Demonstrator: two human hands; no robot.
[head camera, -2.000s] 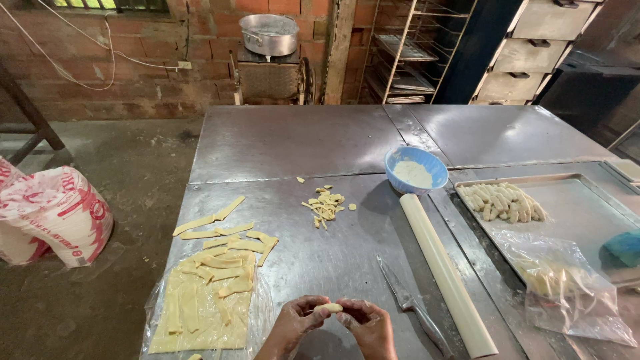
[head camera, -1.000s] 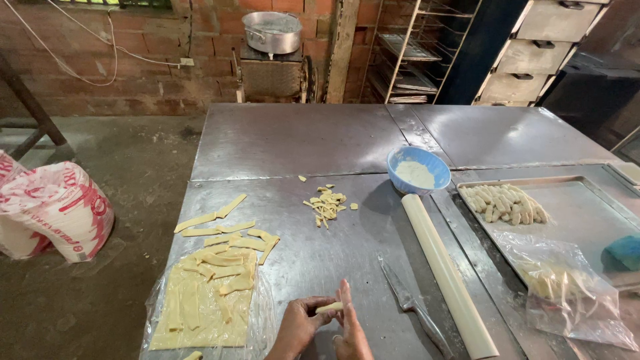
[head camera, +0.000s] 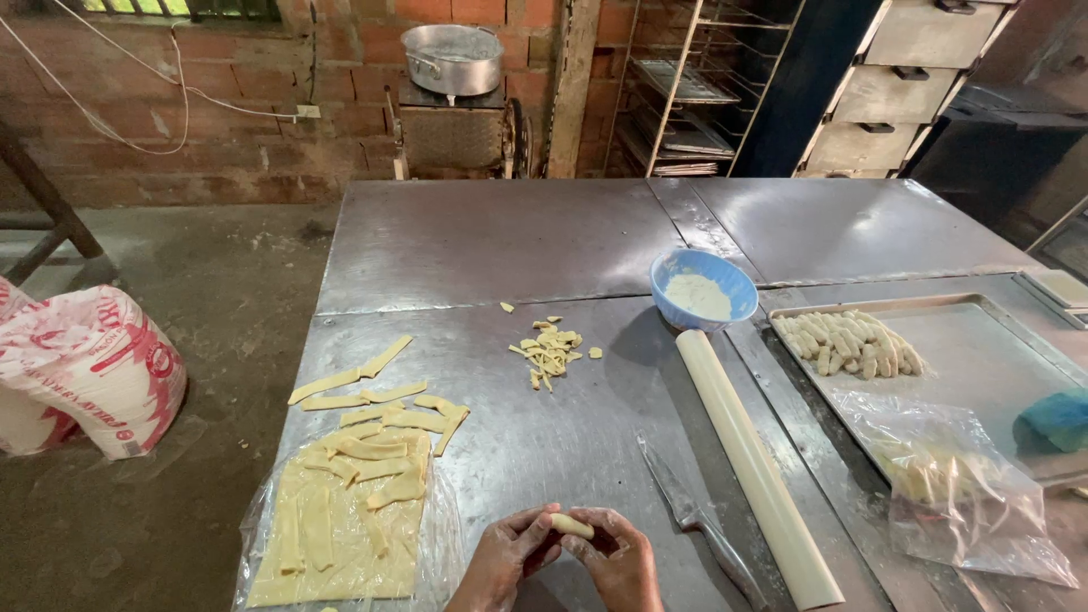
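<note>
A small rolled piece of dough (head camera: 572, 526) is held between the fingertips of my left hand (head camera: 510, 548) and my right hand (head camera: 614, 552), low over the metal table. To the left, cut dough strips (head camera: 378, 467) lie on a flat dough sheet (head camera: 340, 561) over clear plastic. Dough scraps (head camera: 551, 348) form a small heap farther up. A knife (head camera: 693, 514) lies right of my right hand, beside a long pale rolling pin (head camera: 756, 467). The blue bowl (head camera: 704, 289) holds white powder. Floured dough rolls (head camera: 850, 342) are grouped on a metal tray (head camera: 986, 319).
A clear plastic bag (head camera: 960, 484) with dough pieces overlaps the tray's near edge, and a blue bundle (head camera: 1056, 421) sits on the tray. Printed sacks (head camera: 106, 370) stand on the floor at left. Beyond the table (head camera: 501, 229) are an aluminium pot (head camera: 453, 59) and a tray rack (head camera: 705, 85).
My right hand was upright with its fingers extended one second ago; now its fingers are curled at the dough piece. The things on the table have not plainly moved.
</note>
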